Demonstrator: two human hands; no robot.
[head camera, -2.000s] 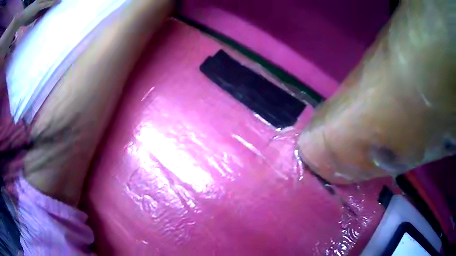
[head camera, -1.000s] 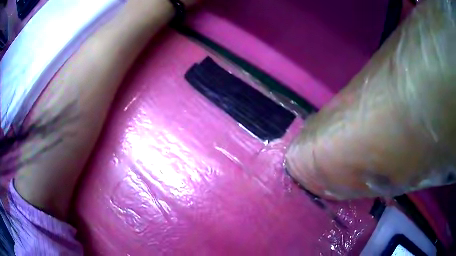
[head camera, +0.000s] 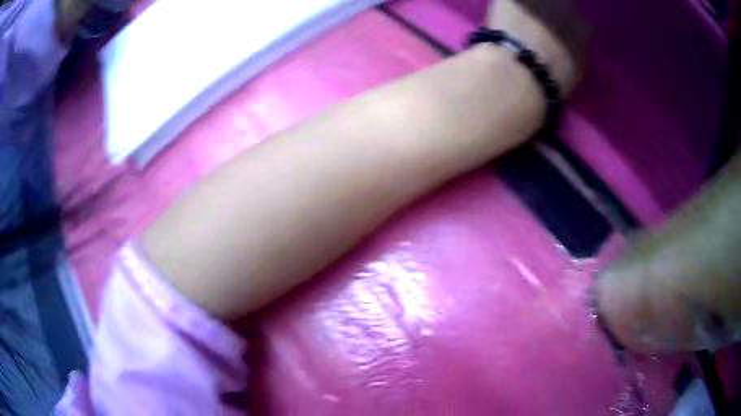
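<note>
A bare forearm in a rolled lilac sleeve, which looks like my left arm, reaches from the lower left across the bench to the upper right. A dark bead bracelet (head camera: 528, 69) is on its wrist. Only a blurred part of my left hand (head camera: 548, 24) shows beyond it, near the top edge; its fingers and anything in them cannot be made out. My right hand is out of the picture. A bright white flat pile (head camera: 203, 73), likely sleeves or sheets, lies beyond the forearm at the upper left.
Shiny pink sheeting (head camera: 463, 301) covers the bench. A black strip (head camera: 565, 211) lies partly behind the forearm. A thick wrapped post (head camera: 682, 284) stands at the right. Another person's lilac sleeve (head camera: 28, 49) shows at the upper left. A small pale corner is cut off at the lower right.
The forearm has swung from the left side across the middle, now partly covering the black strip. The view has shifted, so the post sits further right and more of the white pile's near edge shows.
</note>
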